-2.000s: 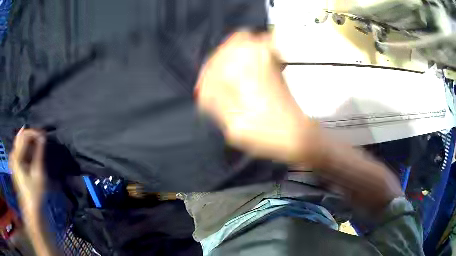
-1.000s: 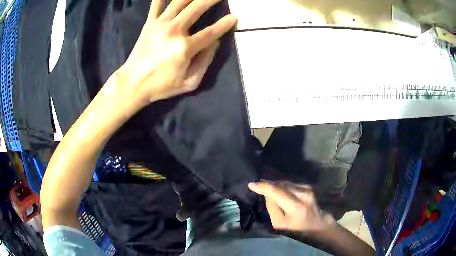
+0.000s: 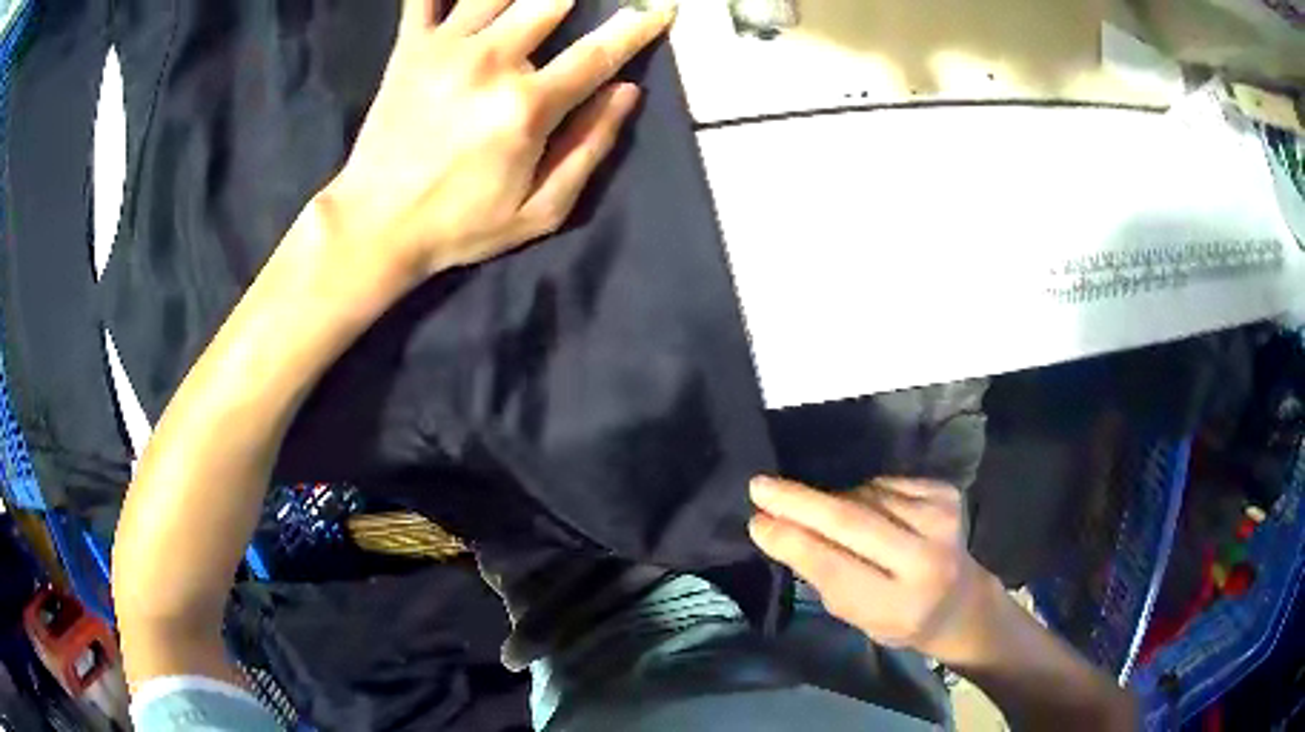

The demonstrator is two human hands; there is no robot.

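Observation:
A large dark cloth panel covers the left of the white machine table, and its straight right edge runs down past the table front towards my lap. My left hand lies flat on the cloth near the top, fingers spread, fingertips close to the panel's edge and partly cut off by the frame top. My right hand pinches the panel's edge low down, beyond the table's front. The cloth under its fingers is partly hidden.
The cream machine bed lies at the top right, behind a dark line. A printed scale marks the table. A blue basket with red and green bits stands at right. Crumpled black cloth hangs low left, near an orange-red object.
The left arm swung in from the far left, and my left hand now rests on the cloth. My right hand left the panel's middle and holds its lower edge. Since one second ago, little has moved.

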